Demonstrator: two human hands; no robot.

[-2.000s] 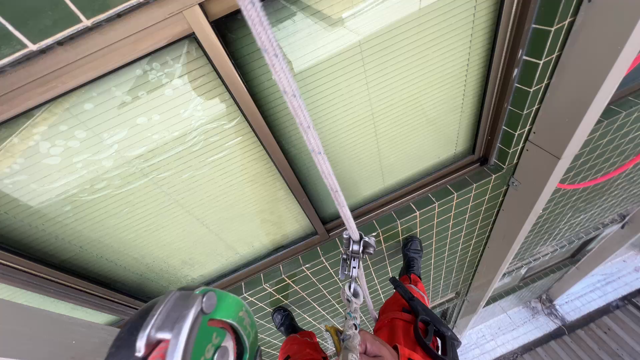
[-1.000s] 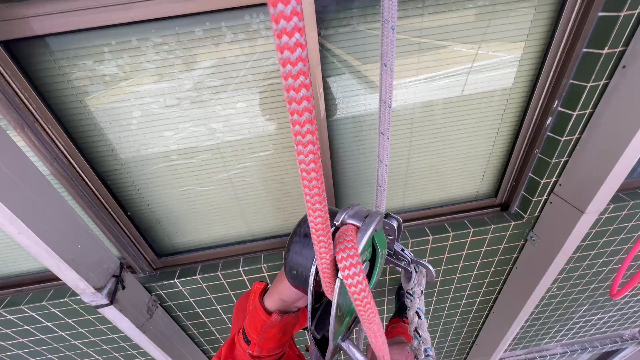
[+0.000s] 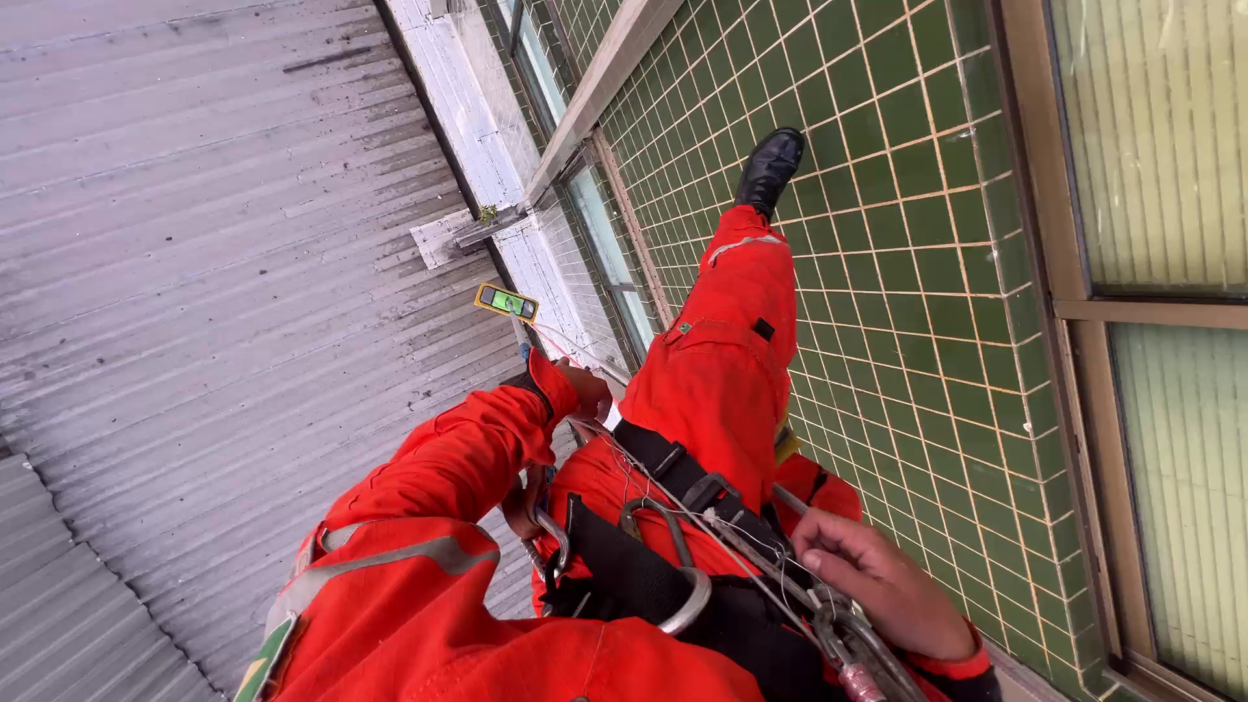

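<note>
My left hand (image 3: 588, 392) is at the end of the red sleeve, near thin cords; its fingers are mostly hidden. A further bit of skin (image 3: 524, 502) shows beside a metal carabiner (image 3: 554, 538) below that sleeve; whose it is, I cannot tell. My right hand (image 3: 877, 570) is curled beside the black harness webbing (image 3: 673, 466) and cords; its grip is unclear. Near it are steel carabiners (image 3: 843, 634). A large metal hook (image 3: 694, 597) lies at the harness. A yellow-rimmed rectangular thing with a green inside (image 3: 506, 302) is beyond my left hand.
One black boot (image 3: 772, 166) is against the green tiled wall (image 3: 907, 292). A brown window frame (image 3: 1063, 273) stands at right. A corrugated metal roof (image 3: 224, 292) spreads at left, below. A beam (image 3: 595, 93) juts from the wall at the top.
The view has swung strongly, bringing in the roof and harness. The red-and-white rope and green metal device seen a second ago are out of view.
</note>
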